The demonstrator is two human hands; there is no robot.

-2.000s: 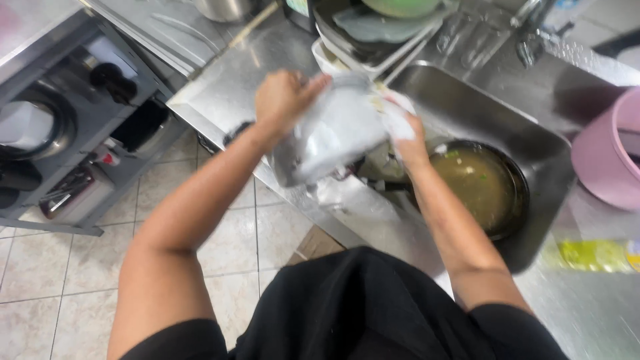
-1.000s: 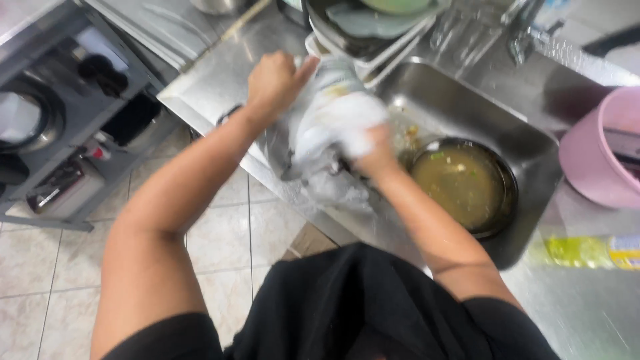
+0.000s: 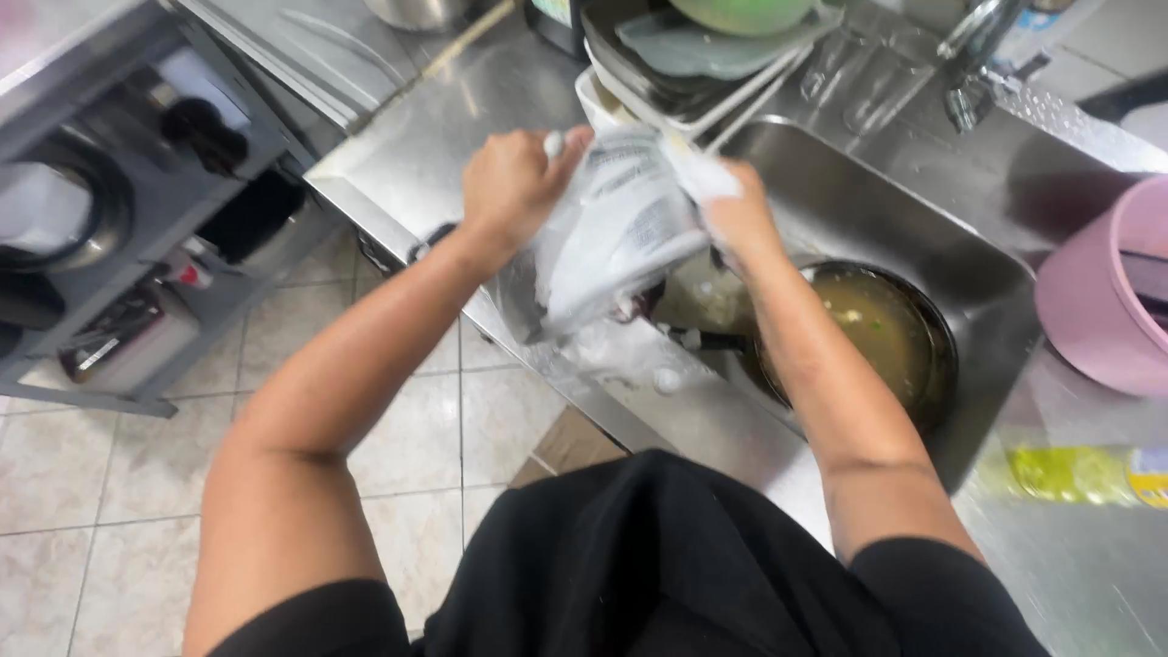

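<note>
My left hand (image 3: 522, 185) grips the upper left edge of a translucent plastic bag with print (image 3: 630, 214), thumb along its rim. My right hand (image 3: 744, 214) is closed on a white crumpled piece, perhaps paper or plastic, at the bag's right side; whether it also grips the bag cannot be told. The bag hangs over the counter edge at the left of the steel sink (image 3: 990, 265). Below my right forearm, a dark frying pan (image 3: 890, 338) with murky liquid and food bits lies in the sink, its black handle pointing left. More clear plastic (image 3: 639, 360) lies beneath the bag.
Behind the bag stands a white rack (image 3: 630, 109) with stacked trays and a green bowl (image 3: 748, 11). A faucet (image 3: 972, 96) is at the back right. A pink bucket (image 3: 1086, 283) and a bottle of yellow-green liquid (image 3: 1072, 474) are at right. Grey shelving (image 3: 182, 219) stands left.
My right hand has moved from low in front of the bag, one second ago, up to its upper right side. The bag looks more spread now. My left hand has kept its hold.
</note>
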